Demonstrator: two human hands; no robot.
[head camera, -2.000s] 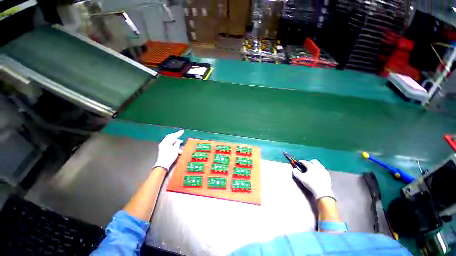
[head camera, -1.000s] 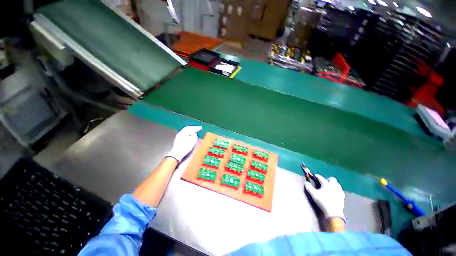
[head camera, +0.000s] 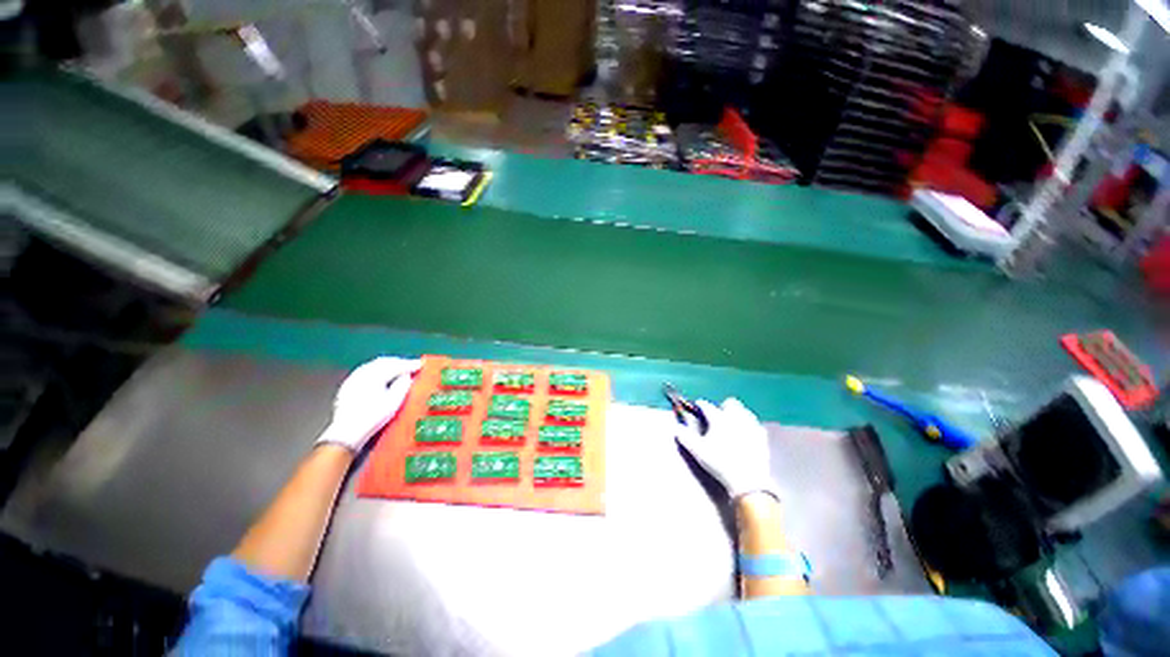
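Observation:
Several small green circuit boards (head camera: 495, 467) lie in a grid on a flat red-orange pad (head camera: 389, 470) on the shiny metal plate. My left hand (head camera: 370, 401), in a white glove, is at the pad's upper left edge with its fingertips against it; whether it grips the pad is hard to tell. My right hand (head camera: 729, 449), also gloved, holds side cutters (head camera: 683, 406) to the right of the pad. The cutters' jaws point up and left, away from the boards. A light blue band (head camera: 775, 565) is around my right wrist.
A green conveyor belt (head camera: 577, 276) runs behind the plate, with a sloping belt (head camera: 141, 161) at left. At right are a long black brush-like object (head camera: 875, 494), a blue stick with a yellow end (head camera: 914, 413) and a pale-framed black device (head camera: 1078, 449). A red board-like item (head camera: 1110, 368) lies beyond.
The camera view has turned, so the scene is shifted and level again. My left fingers are now against the pad's edge. My right hand still holds the cutters beside the pad.

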